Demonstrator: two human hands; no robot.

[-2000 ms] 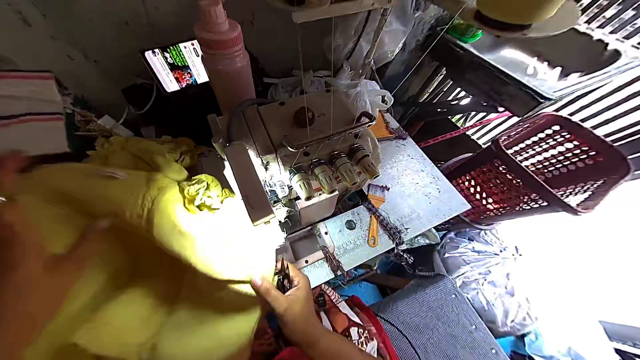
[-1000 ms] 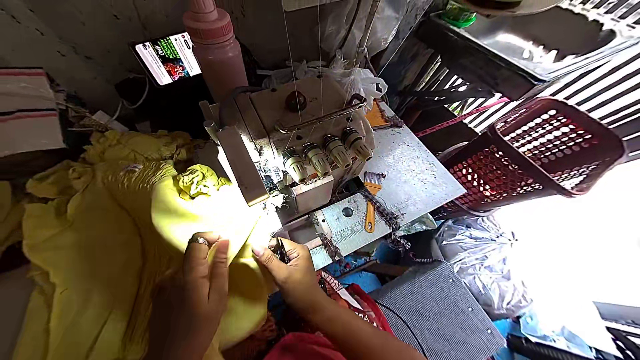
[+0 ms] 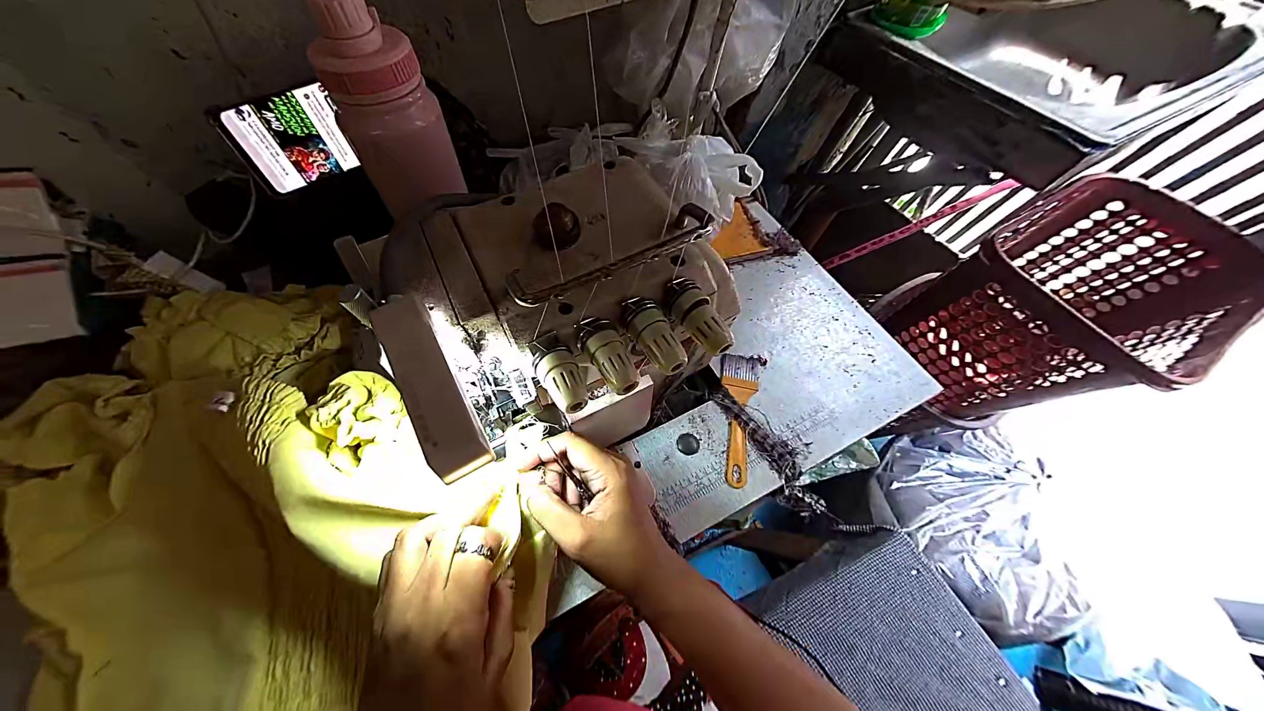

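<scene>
Yellow fabric (image 3: 168,523), gathered in places, lies across the left side and under the lamp-lit front of an overlock sewing machine (image 3: 553,247). My left hand (image 3: 444,592), with a ring on one finger, grips the fabric just below the machine's presser area. Beside it my right hand (image 3: 592,504) pinches the fabric's edge near the needle area and also holds a small dark metal tool, perhaps thread snips, whose shape is mostly hidden. Bright glare hides the fabric's edge at the needle. White threads run down to the machine's tension knobs (image 3: 612,355).
An orange-handled brush (image 3: 737,444) and dark lint lie on the metal machine plate (image 3: 829,346). A pink bottle (image 3: 400,128) and a lit phone (image 3: 288,136) stand behind. At the right are a maroon plastic basket (image 3: 1076,296) and a plastic bag (image 3: 978,523).
My left hand, blurred at the far left two seconds ago, has come to the fabric in front of the machine. My right hand has moved up closer to the needle area since one second ago.
</scene>
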